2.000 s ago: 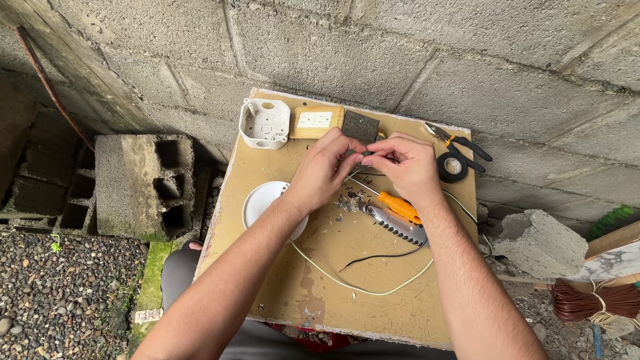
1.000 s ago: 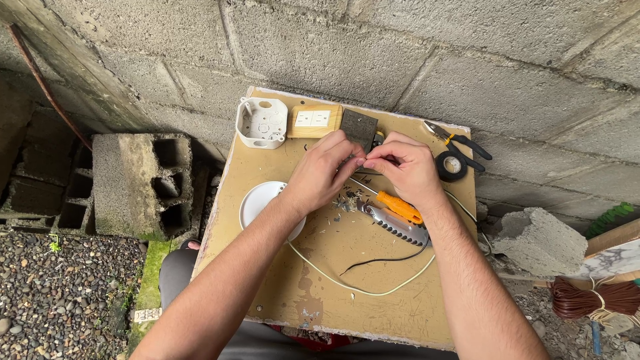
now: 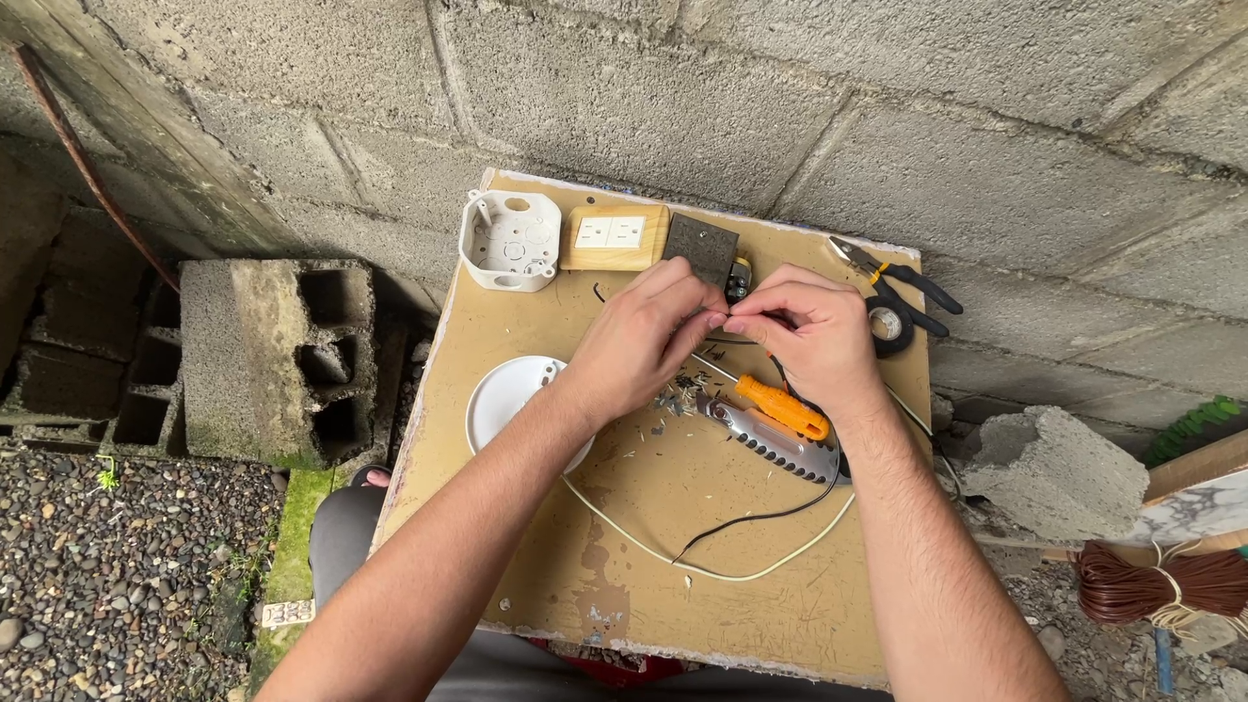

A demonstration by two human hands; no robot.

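Note:
My left hand [image 3: 648, 336] and my right hand [image 3: 804, 331] meet fingertip to fingertip over the back of the board, pinching a thin dark wire that the fingers mostly hide. Just behind them lie a dark square plate [image 3: 700, 246] and a small part with metal terminals [image 3: 738, 281]. Below the fingers are an orange-handled screwdriver [image 3: 783, 407], a grey utility knife [image 3: 775, 444] and scattered insulation scraps [image 3: 682, 390]. A black wire [image 3: 751, 517] and a whitish wire [image 3: 673, 564] curve across the board.
A white octagonal junction box [image 3: 510, 241], a wood-patterned outlet plate [image 3: 614, 237], black electrical tape [image 3: 889, 327] and pliers [image 3: 897, 283] line the back. A white round cover [image 3: 507, 400] lies left. A block wall [image 3: 634, 97] stands behind; hollow blocks [image 3: 278, 361] and a brown wire bundle [image 3: 1160, 585] flank the board.

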